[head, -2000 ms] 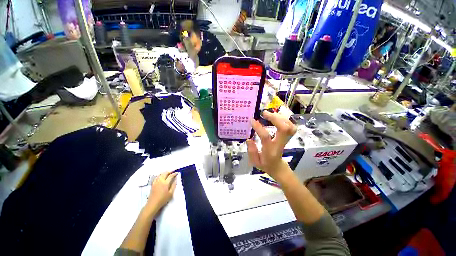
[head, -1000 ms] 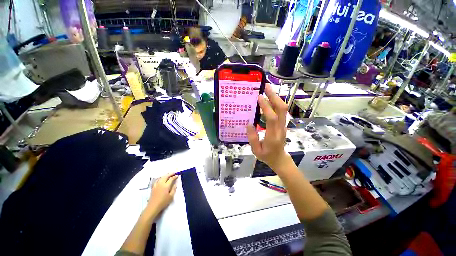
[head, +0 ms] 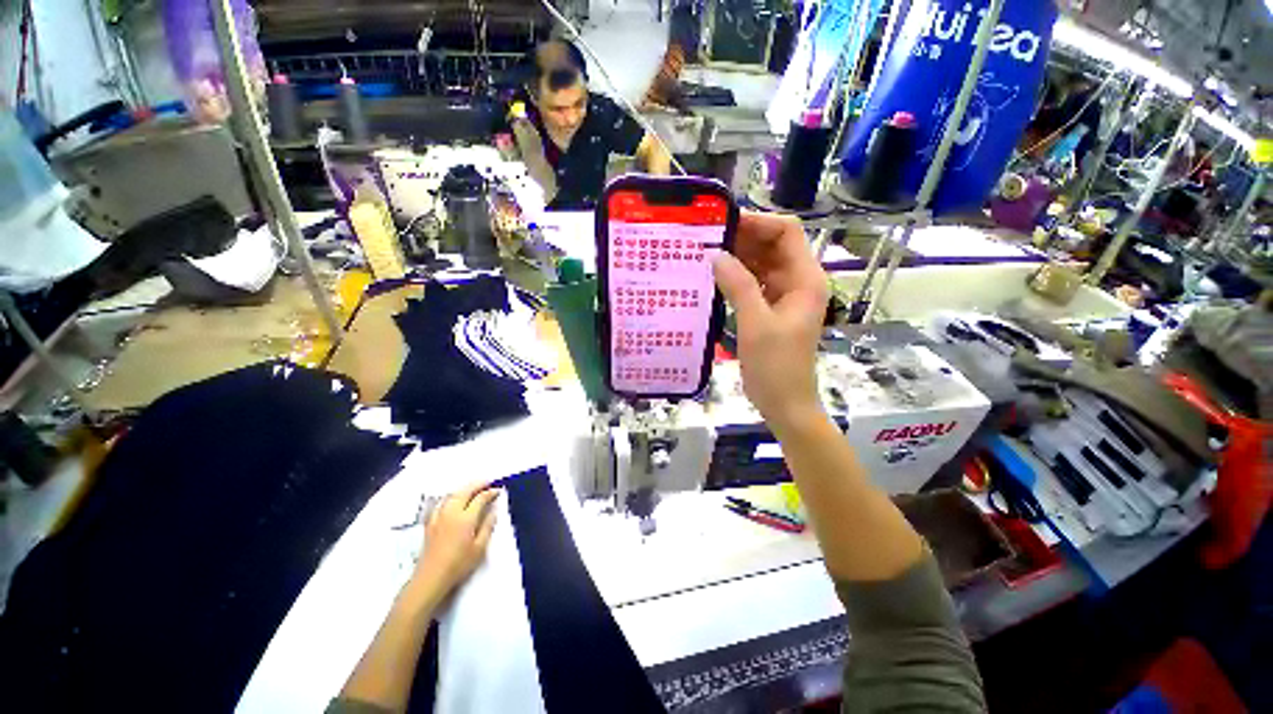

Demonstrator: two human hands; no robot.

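Note:
The smartphone point(head: 656, 300) stands upright above the machine head, its screen lit pink and red. My right hand point(head: 775, 300) is at its upper right edge, thumb beside the screen and fingers curled partly behind the edge. My left hand point(head: 458, 537) is low on the white cut piece point(head: 489, 635), fingertips closed at its top edge beside the black strip point(head: 566, 593). The hidden fingertips make the exact grip unclear. The white sewing machine point(head: 894, 405) has red BAOYU lettering; its needle area point(head: 642, 467) is right of the cloth.
A large black fabric pile point(head: 182, 544) lies left. A black-and-white bundle point(head: 461, 342) is behind it. Small red and dark tools point(head: 764, 513) lie right of the needle. A brown box point(head: 956, 537) is right of the machine, thread cones point(head: 803, 161) behind. Another person point(head: 566, 126) sits opposite.
My right hand has moved from over the phone's lower screen to its upper right edge, fingers now curled. My left hand and the cloth stay nearly still. The person opposite has raised their head.

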